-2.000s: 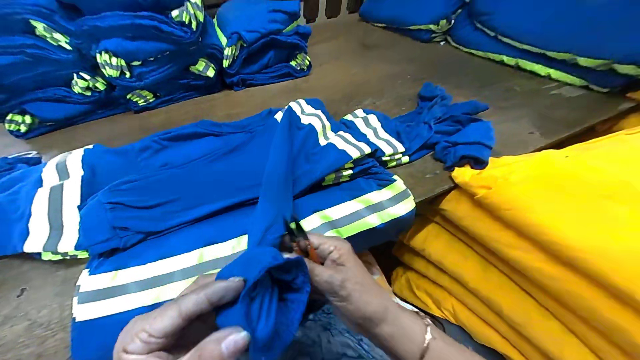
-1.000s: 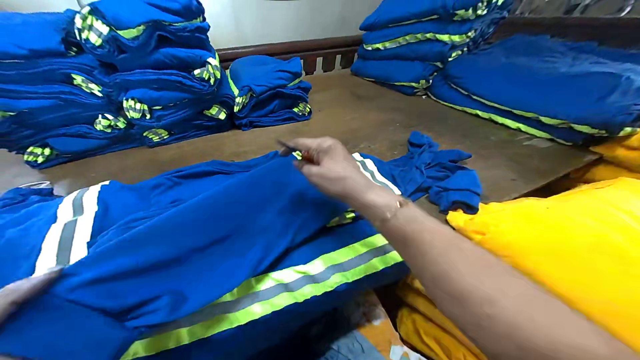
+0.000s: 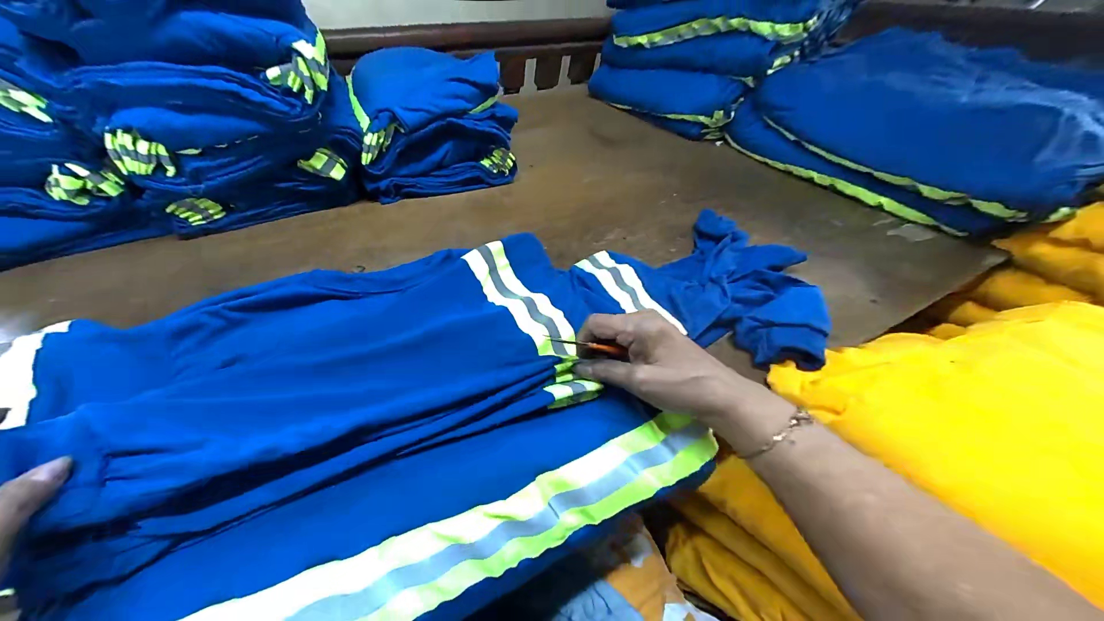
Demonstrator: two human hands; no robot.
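A blue garment (image 3: pixel 345 362) with reflective striped bands lies spread on a wooden table. My right hand (image 3: pixel 647 362) is at the striped band (image 3: pixel 526 297) of one sleeve, pinching the fabric there. The same hand holds a small orange-handled cutting tool (image 3: pixel 604 348), its thin metal tip pointing left over the band; its exact kind is not clear. At the left edge my left hand (image 3: pixel 30 500) rests on the blue cloth near the sleeve's other end, mostly out of view, so its grip cannot be told. A bunched blue cuff end (image 3: pixel 759 302) lies beyond my right hand.
Folded blue garments are stacked at the back left (image 3: pixel 207 129), with a smaller pile (image 3: pixel 435 121) beside them. More blue garments (image 3: pixel 931 129) lie at the back right of the wooden table (image 3: pixel 586 198). Yellow garments (image 3: pixel 966 431) are piled along the right, near my forearm.
The sleeve, earlier gathered up between both hands, now lies stretched out flat across the garment. My right hand has come down onto its striped band, and my left hand is at the far left.
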